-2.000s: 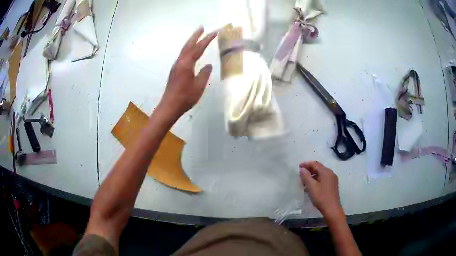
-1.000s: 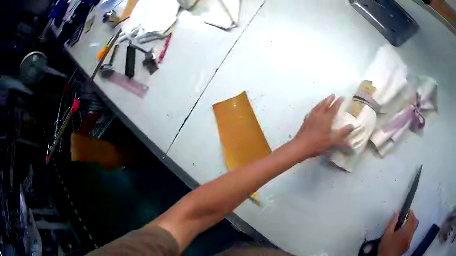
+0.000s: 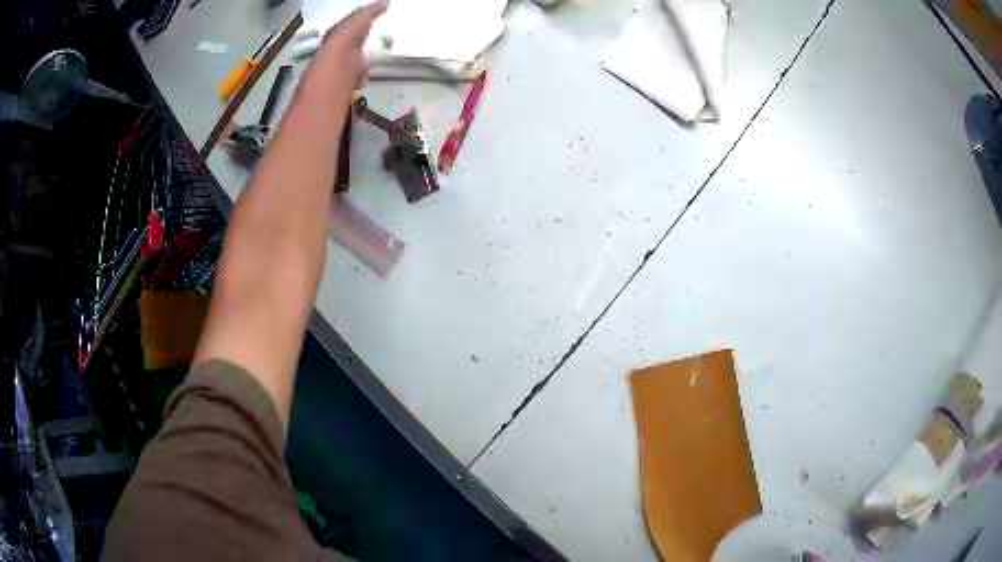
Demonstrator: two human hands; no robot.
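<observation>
My left hand (image 3: 357, 42) reaches to the far upper left, at the near edge of a stack of white cloth pieces (image 3: 440, 33). The hand is partly hidden and blurred; whether its fingers hold the cloth cannot be told. My right hand is not in view. A tied cream bundle with a brown card (image 3: 939, 439) lies at the lower right. The orange-brown pattern piece (image 3: 698, 450) lies at the bottom, its lower end partly covered by a pale rounded shape I cannot identify.
Near my forearm lie a clear pinkish ruler (image 3: 368, 238), a small metal attachment (image 3: 410, 159) and a red pen (image 3: 463, 121). A wooden stick (image 3: 251, 90) lies at the table's left edge. Folded white cloth (image 3: 672, 60) lies at the top. A dark blade tip (image 3: 968, 546) shows at the lower right.
The view has swung left. My left hand has left the tied bundle and moved to the white stack. My right hand, earlier at the shears, has gone out of the picture.
</observation>
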